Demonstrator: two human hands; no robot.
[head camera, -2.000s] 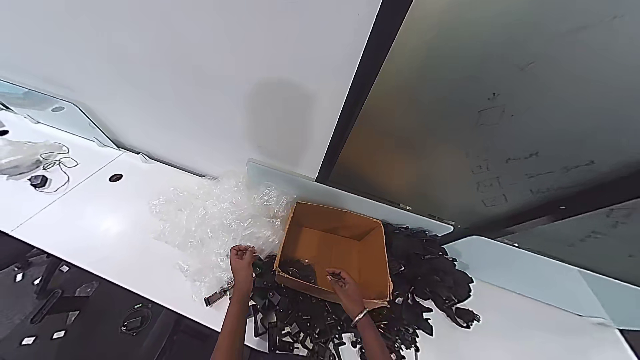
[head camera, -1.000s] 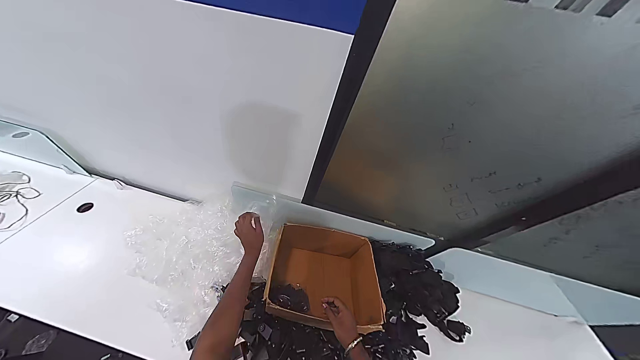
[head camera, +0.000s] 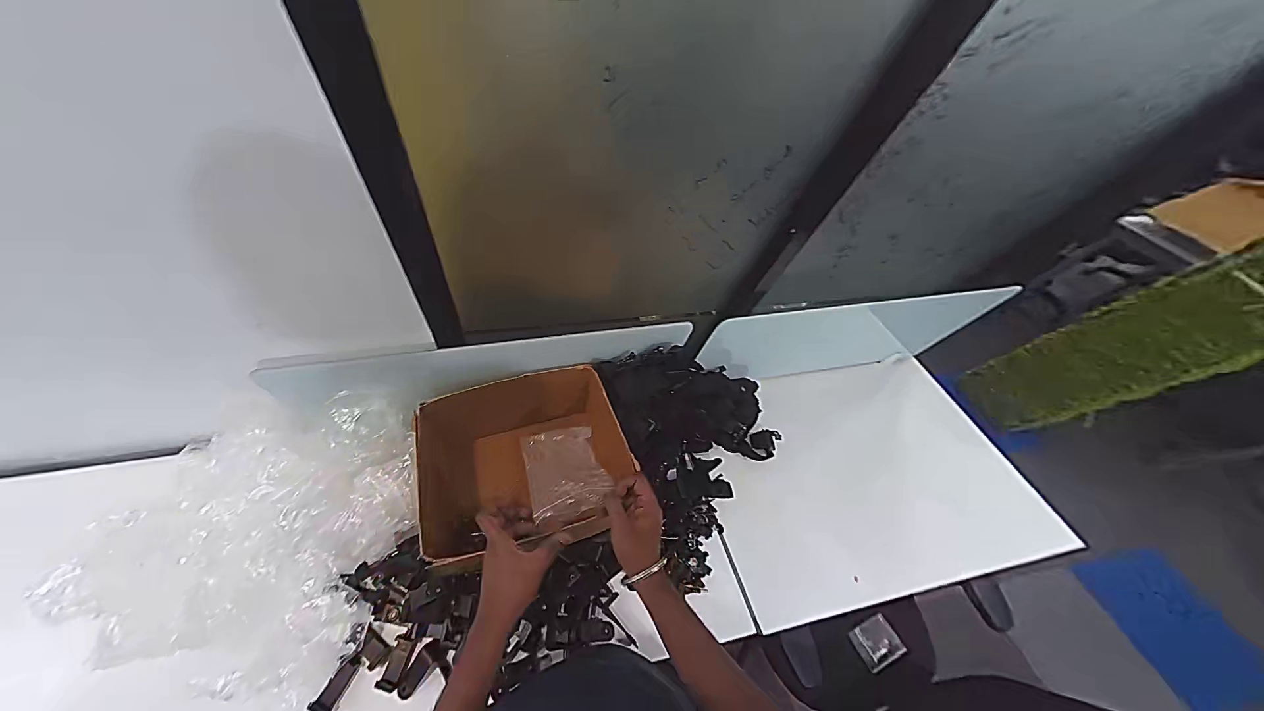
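Note:
A clear plastic bag (head camera: 563, 469) lies spread over the inside of an open cardboard box (head camera: 513, 400). My right hand (head camera: 635, 513), with a bangle at the wrist, pinches the bag's right side near the front wall. My left hand (head camera: 513, 553) is at the box's front edge by the bag's lower left; its fingertips are partly hidden, and whether they grip anything is unclear. Small dark items lie inside the box near the left fingers. Many small black parts (head camera: 425, 612) are heaped in front of the box.
A large pile of clear plastic bags (head camera: 247, 533) covers the white table (head camera: 849, 494) left of the box. Black items (head camera: 691, 405) are heaped at its right. A low glass divider (head camera: 474, 360) runs behind. Artificial grass (head camera: 1136, 346) stands beyond the table's right end.
My left hand has moved from the plastic pile to the front of the box. A clear bag now shows between the hands over the box. The view has swung right.

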